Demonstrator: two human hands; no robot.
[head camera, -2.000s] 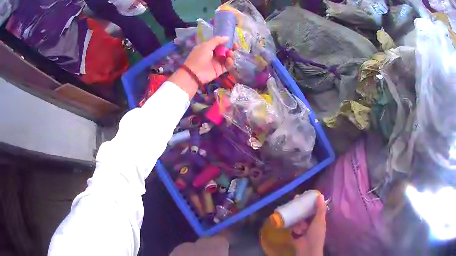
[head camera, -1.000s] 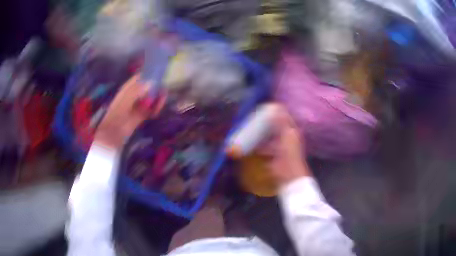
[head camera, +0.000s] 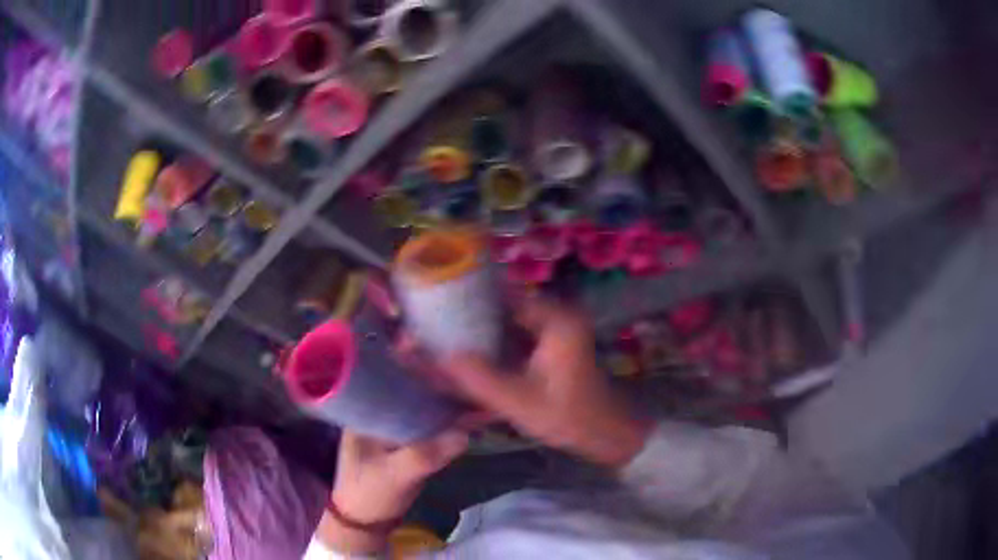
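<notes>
My left hand (head camera: 385, 473), with a bracelet at the wrist, holds a pale blue-lilac thread cone (head camera: 383, 394) whose pink-rimmed open end points up and left. My right hand (head camera: 547, 377) holds a paler thread cone (head camera: 449, 312) with an orange rim, upright and close beside the first one. Both hands are near each other at the lower middle, in front of the grey pigeonhole rack (head camera: 657, 98). The right hand is blurred, and its fingers are partly hidden by the cones.
Rack compartments hold many cones with pink, yellow and white rims (head camera: 564, 161). Green, pale blue and orange cones (head camera: 779, 60) lie in the upper right compartment. A pink-purple sack (head camera: 257, 498) and clear plastic (head camera: 24, 448) are at the lower left.
The view has swung from the blue crate to the rack. The two hands, apart before, are now close together, each still with its cone. The crate is out of view.
</notes>
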